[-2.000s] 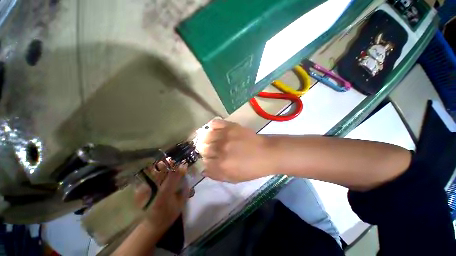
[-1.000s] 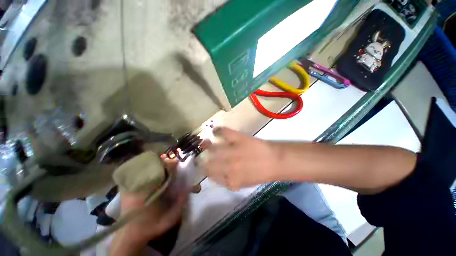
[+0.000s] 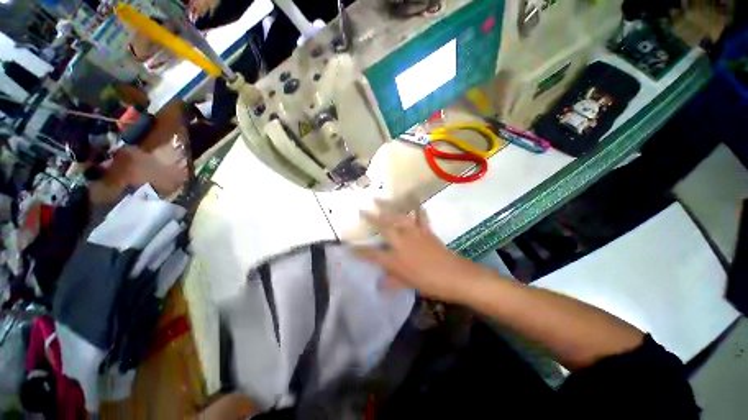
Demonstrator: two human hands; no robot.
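Note:
A pale cloth piece with dark strips (image 3: 361, 308) hangs over the table's front edge, its upper edge on the white machine bed. My right hand (image 3: 410, 250) is blurred, with fingers apart, over the cloth's upper right corner; no firm grip shows. My left hand (image 3: 228, 408) is mostly cut off by the bottom edge, near the cloth's lower end; its fingers cannot be made out. The sewing machine head (image 3: 307, 111) stands behind, its presser foot area (image 3: 348, 171) just beyond the cloth.
Red and yellow scissors (image 3: 455, 164) lie right of the machine head, beside slim pink and blue snips (image 3: 525, 138) and a black rabbit-picture case (image 3: 586, 107). The green control panel (image 3: 439, 70) is above. Grey, white and dark cut pieces (image 3: 102, 279) are piled left.
The view has pulled back from the machine head. My hands have come away from the presser foot area, the left down to the bottom edge. The pale cloth now shows spread over the front edge.

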